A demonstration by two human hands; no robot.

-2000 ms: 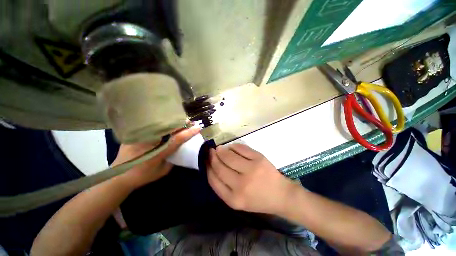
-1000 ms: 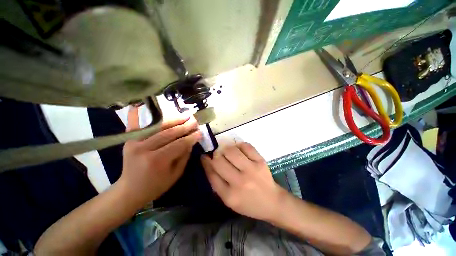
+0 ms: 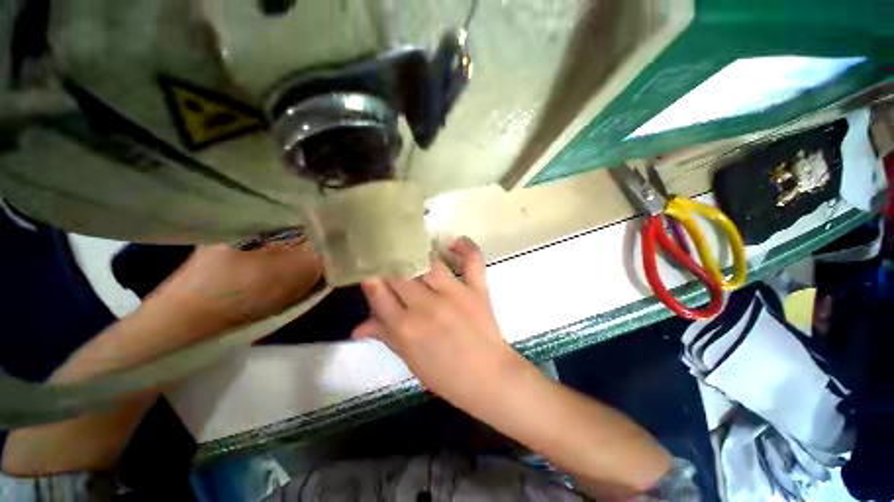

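The cream sewing machine head covers the needle area, so needle and presser foot are hidden. A dark fabric panel lies on the white tabletop below the head, between my hands. My left hand reaches in from the left; its fingertips are hidden behind the head, so its hold cannot be seen. My right hand lies palm down at the machine bed, fingers spread, thumb side beside the dark panel's right end. No cloth shows pinched in it; some fingertips touch or pass behind the head's lower edge.
Scissors with red and yellow handles lie right of my right hand. Beyond them is a black tray with shiny bits. White pieces with dark edges are piled at lower right. Dark and white cloth lies at left. A green-marked edge borders the table.
The small white piece with dark edge at my fingertips is no longer visible. My left hand has moved left, behind the head; my right hand is flatter and more spread. White tabletop now shows below.
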